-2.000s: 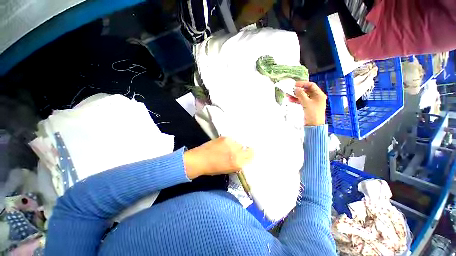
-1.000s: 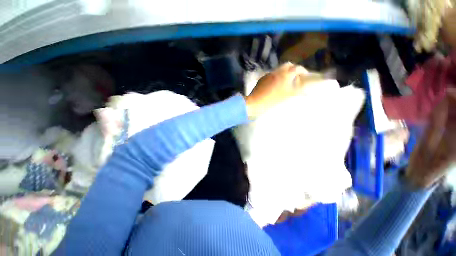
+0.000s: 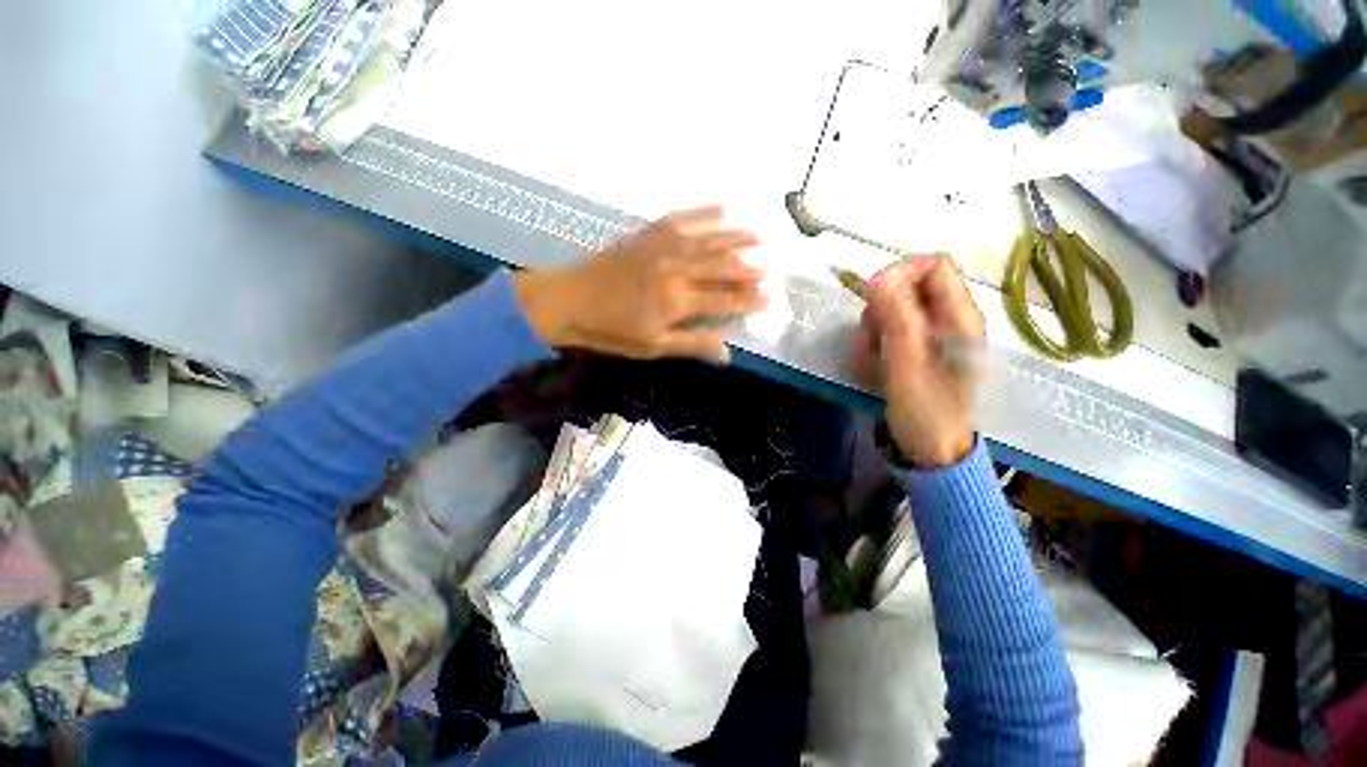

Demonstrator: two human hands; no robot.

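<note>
My left hand (image 3: 645,292) is over the table's front edge, fingers apart and slightly blurred, with nothing seen in it. My right hand (image 3: 922,352) is closed on a slim pen-like tool (image 3: 850,282), whose olive end points left; the rest is hidden by the fingers. A small whitish patch (image 3: 807,312), perhaps fabric, lies between the hands; glare blurs it. The shears (image 3: 1067,292) with olive-gold handles lie on the table right of my right hand. The cut stack (image 3: 637,577), white with blue edges, lies on my lap.
The ruler (image 3: 465,188) runs along the table edge. Bundled pieces (image 3: 323,60) lie top left. The sewing machine (image 3: 1049,75) stands top right. Patchwork (image 3: 105,525) is heaped at left. A white cloth bundle (image 3: 885,682) is below my right forearm. A dark flat object (image 3: 1292,435) lies far right.
The view has swung from the lap and white bundle up to the table. Both hands are now at the table edge. The left hand has left the bundle; the other person's hand is out of view.
</note>
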